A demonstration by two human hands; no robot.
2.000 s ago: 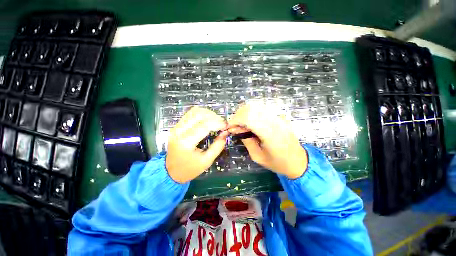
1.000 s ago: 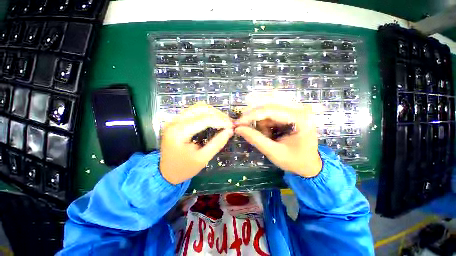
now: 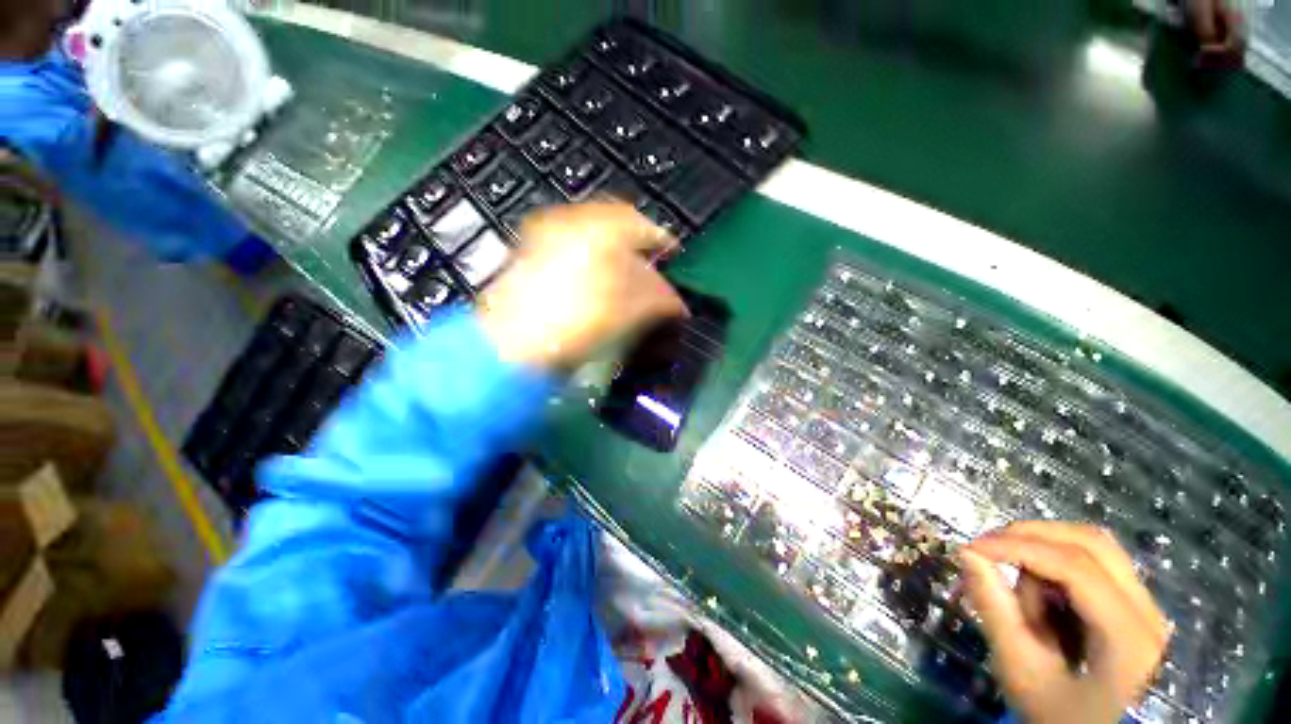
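My left hand (image 3: pixel 588 283) is blurred, over the near right part of a black tray (image 3: pixel 687 113) with dark units in many pockets. Blur hides whether it holds anything. A dark phone-like rectangle (image 3: pixel 666 375) lies just right of it. My right hand (image 3: pixel 1069 608) is curled low over the clear blister tray (image 3: pixel 991 410), thumb and forefinger close together. A small pale spot (image 3: pixel 1008 574) shows at its fingertips, and the palm is dark; what it holds is unclear. Small gold-brown pieces (image 3: pixel 885 516) lie on the clear tray beside it.
A round white fan-like object (image 3: pixel 184 74) stands at the far left, near a smaller clear tray (image 3: pixel 290 191) and a person's blue sleeve (image 3: pixel 170 198). Another black tray (image 3: pixel 283 396) is below the bench edge. A white strip (image 3: pixel 991 255) runs behind the trays.
The view has swung left. My hands, together over the clear tray before, are now apart: the left has reached over the black tray and the right remains over the clear tray.
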